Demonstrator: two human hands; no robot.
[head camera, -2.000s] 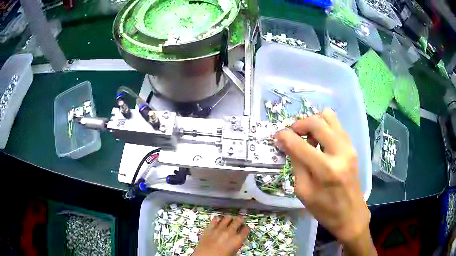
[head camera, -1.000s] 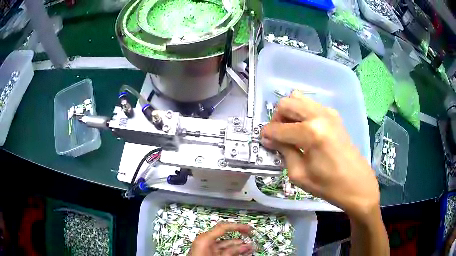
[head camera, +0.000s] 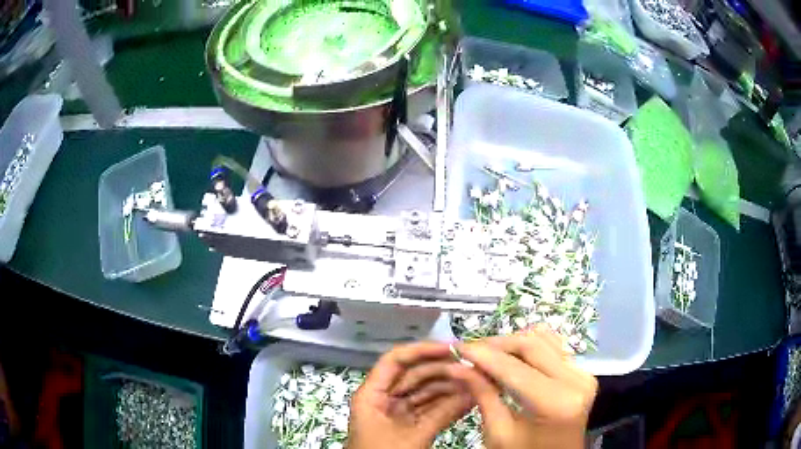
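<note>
My left hand (head camera: 406, 396) and my right hand (head camera: 527, 386) meet over the near bin (head camera: 261, 386), fingertips close together. A small white stemmed part (head camera: 460, 354) shows between the fingertips of both hands. Which hand bears it is partly hidden by the fingers. The near bin is full of tangled white-and-green stemmed parts. The loading fixture (head camera: 420, 263) of the silver press stands behind my hands, with no hand at it. The right bin (head camera: 628, 263) holds a loose pile of stemmed parts (head camera: 553, 263) beside and under the fixture.
The steel bowl feeder (head camera: 325, 140) with green grains stands behind the press. The air cylinder tip (head camera: 167, 217) points left over a small clear box (head camera: 140, 254). Another clear box (head camera: 688, 272) and green bags (head camera: 660, 153) lie at right. A green crate (head camera: 158, 412) sits lower left.
My right hand has left the fixture and come down over the near bin. My left hand has risen from the parts to meet it. The pile in the right bin is now uncovered.
</note>
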